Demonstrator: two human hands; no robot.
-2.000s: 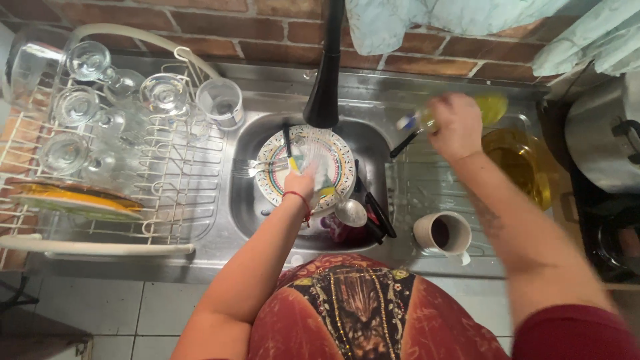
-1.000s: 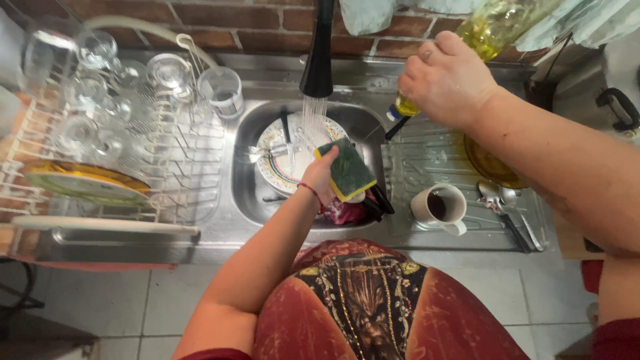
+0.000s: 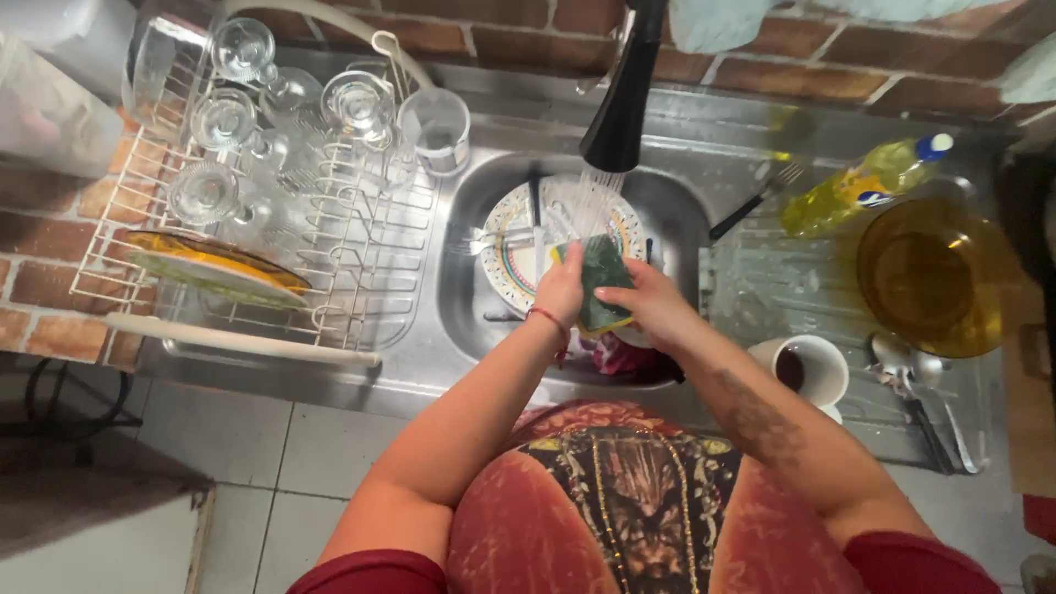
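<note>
My left hand (image 3: 563, 289) and my right hand (image 3: 652, 304) both grip a green and yellow scouring sponge (image 3: 604, 285) over the sink (image 3: 452, 289). Just behind it, water falls from the black faucet head (image 3: 615, 136). Beneath the sponge a plate with a patterned rim (image 3: 505, 239) lies in the basin, with cutlery on it, among it a fork (image 3: 495, 239). Something dark red (image 3: 623, 355) sits near the basin's front, partly hidden by my hands. To the right, the bottle of yellow dish soap (image 3: 862, 188) lies on the drainboard beside an amber glass dish (image 3: 932, 276).
A white dish rack (image 3: 247, 340) at the left holds stemmed glasses (image 3: 223, 120) and plates (image 3: 219, 268), with a clear plastic cup (image 3: 436, 132) beside it. On the right drainboard are a white mug (image 3: 813, 375) with dark liquid, spoons (image 3: 907, 371) and a black-handled fork (image 3: 755, 202).
My right hand has let go of the soap bottle, which now lies on the drainboard, and has come down to the sponge. My left hand still holds the sponge.
</note>
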